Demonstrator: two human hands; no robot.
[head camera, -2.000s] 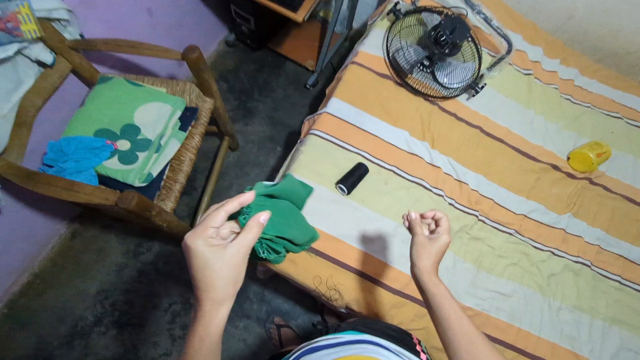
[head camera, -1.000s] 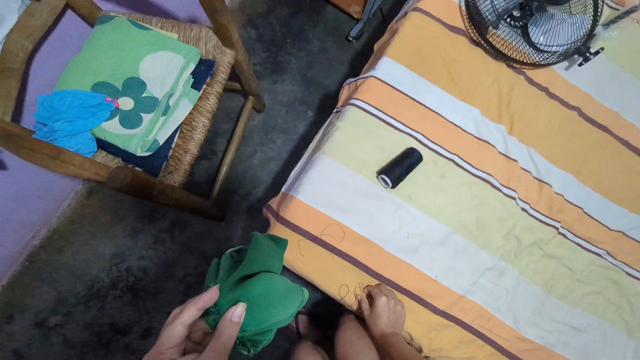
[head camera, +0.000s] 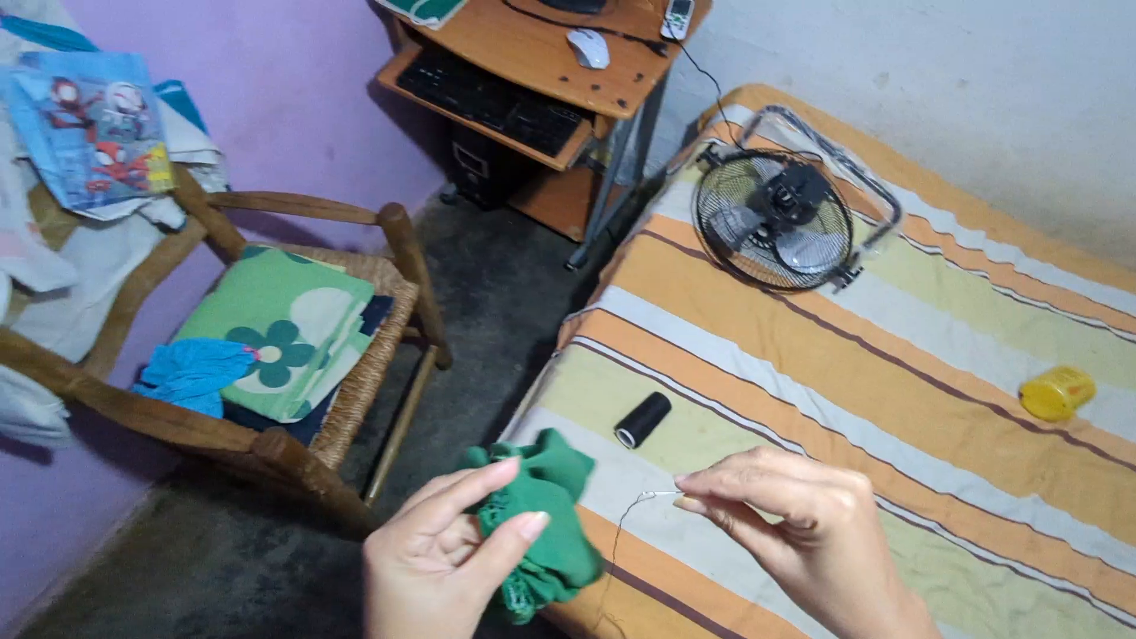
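My left hand (head camera: 453, 550) pinches a bunched green cloth (head camera: 546, 524) with gathered edges between thumb and fingers. To its right, my right hand (head camera: 790, 524) holds a thin sewing needle (head camera: 658, 493) between thumb and fingertip, its tip end pointing left or right cannot be told. A dark thread (head camera: 619, 532) hangs from the needle's left end down past the cloth. Just beyond the hands, a spool of black thread (head camera: 643, 420) lies on its side on the striped bedsheet (head camera: 710, 355).
A black fan (head camera: 772, 217) and a yellow container (head camera: 1056, 393) rest on the bed. At the left stands a wooden chair (head camera: 408, 257) with folded green fabric (head camera: 275, 328) and a blue cloth (head camera: 191, 373). Behind is a desk (head camera: 621, 80) with a mouse (head camera: 588, 49).
My right hand was low at the bed's edge by the loose thread one second ago; it is now raised, with needle and thread in view. My left hand still holds the green cloth.
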